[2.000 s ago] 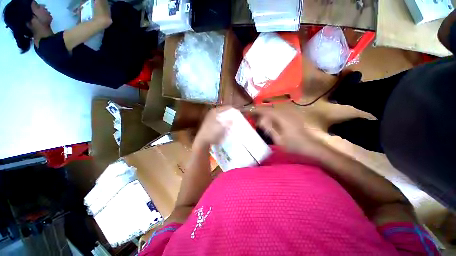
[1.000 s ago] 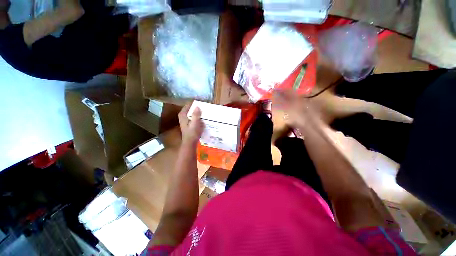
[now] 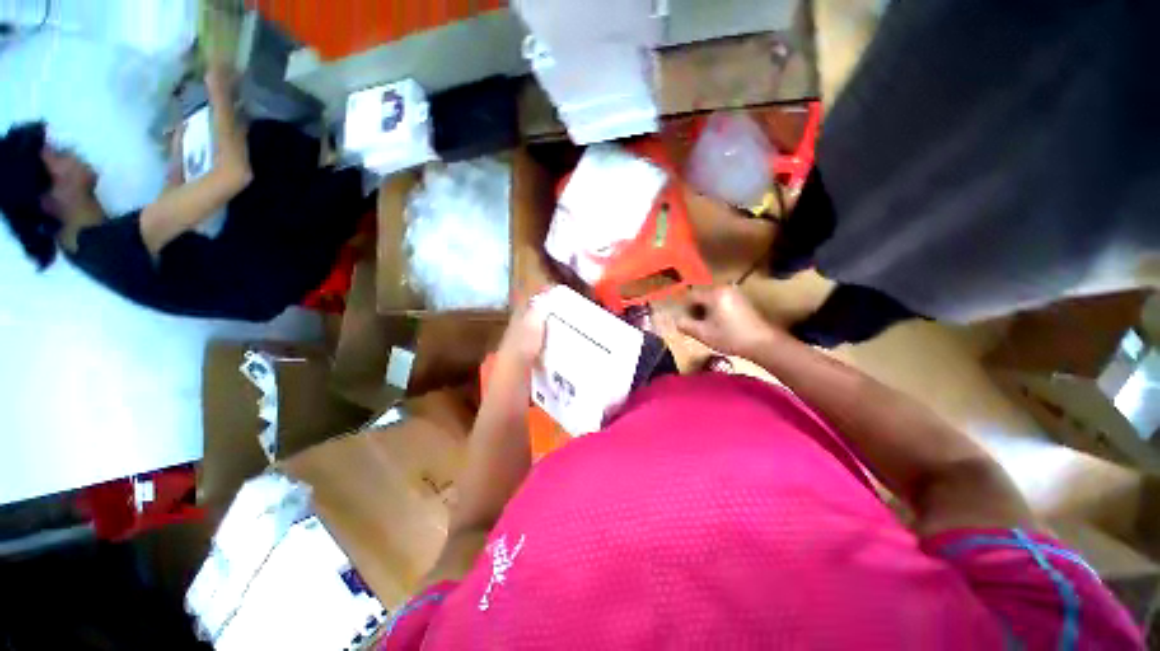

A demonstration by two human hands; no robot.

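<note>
My left hand (image 3: 524, 346) holds a white retail box (image 3: 585, 361) by its left edge, above the near orange stool (image 3: 545, 435). The box's printed face is towards me. My right hand (image 3: 715, 318) is to the right of the box, apart from it, with its fingers bent. Blur hides whether it holds something small. The far orange-red stool (image 3: 655, 282) stands ahead and bears a white pile (image 3: 603, 204). A small greenish strip lies on this stool beside the pile.
An open bag carton (image 3: 392, 242) of clear film stands ahead left. A person in dark clothes (image 3: 191, 261) sits at far left. Another in grey (image 3: 992, 153) is close at right. A supply carton (image 3: 382, 490) and white boxes (image 3: 299, 579) are at lower left. A pinkish bundle (image 3: 731, 159) lies beyond the stool.
The view has shifted. The box is now tilted in my left hand, and my right hand has drawn back from the far stool. The person in grey fills more of the right side.
</note>
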